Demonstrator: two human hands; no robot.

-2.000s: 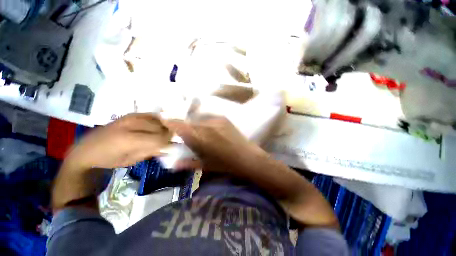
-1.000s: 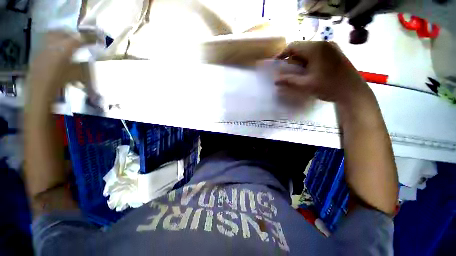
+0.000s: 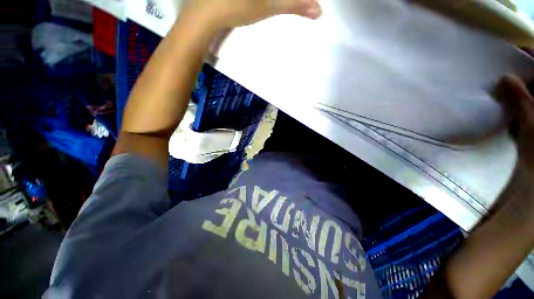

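A large white garment piece [image 3: 375,64] lies over the white table, shaded grey on its right part. My left hand [image 3: 257,9] is at the top, laid on the cloth with fingers stretched to the right; its upper part is cut off by the frame edge. My right hand [image 3: 515,105] is at the right edge of the picture, dark and blurred, at the cloth's right side. Its fingers are partly out of view, so its hold cannot be told. The needle and machine head are not in view.
The table's front edge with its printed ruler [image 3: 410,160] runs slanting down to the right. Blue crates [image 3: 225,105] stand below, with white cloth [image 3: 199,143] in one. A red crate part [image 3: 105,26] is at upper left.
The view has swung and tilted, and the machine has left the picture. My left hand has come from the far left onto the cloth; my right hand is now at the right edge.
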